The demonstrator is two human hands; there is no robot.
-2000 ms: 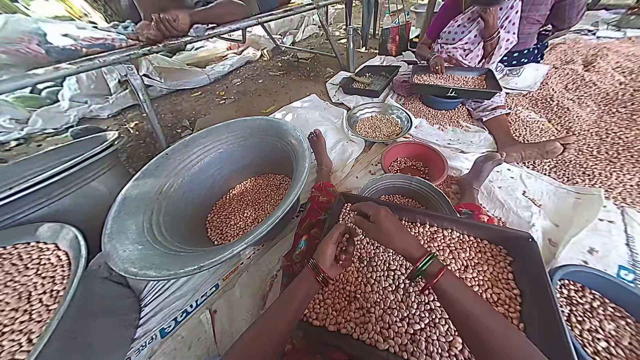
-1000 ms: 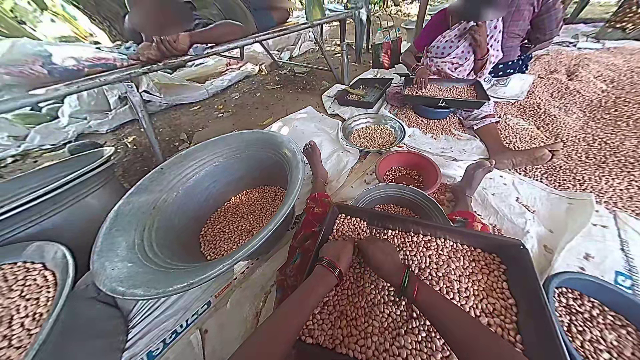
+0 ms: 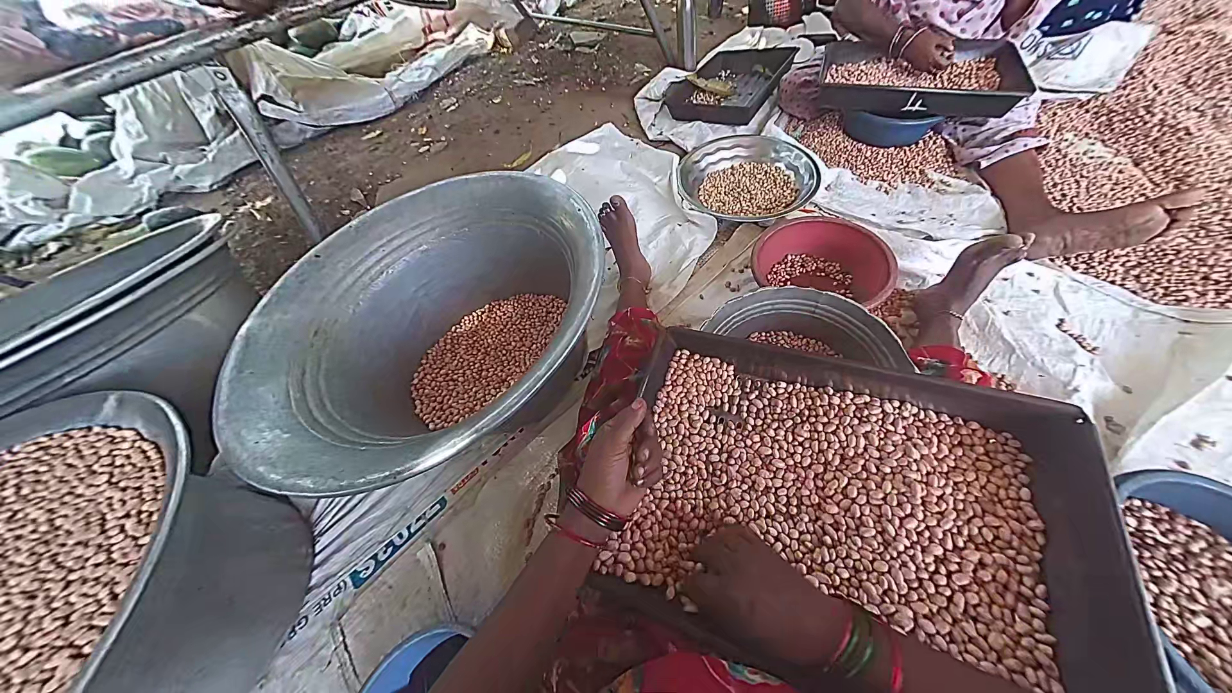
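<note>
A dark rectangular tray [image 3: 1068, 423] full of pinkish shelled nuts or seeds [image 3: 866, 481] rests across my lap. My left hand [image 3: 621, 462] is at the tray's left side, fingers curled with the thumb up; whether anything is inside them cannot be seen. My right hand [image 3: 746, 582] lies low on the nuts near the tray's near edge, palm down, its fingertips partly hidden. Past the tray's far edge sit a grey metal basin [image 3: 866, 342] and a red bowl [image 3: 871, 260], both with nuts in them. A large metal basin [image 3: 337, 318] with nuts in its bottom stands to the left.
At the lower left is another metal basin [image 3: 178, 481] of nuts, and at the right a blue tub [image 3: 1193, 491]. Across from me another person's hand [image 3: 926, 48] works over a second dark tray [image 3: 924, 104]. A steel bowl [image 3: 751, 144] stands on white sacking. A metal frame [image 3: 265, 149] is upper left.
My hands were close together near the tray's far left part; now they are apart, the left at its left side and the right nearer my body. The view has tilted down.
</note>
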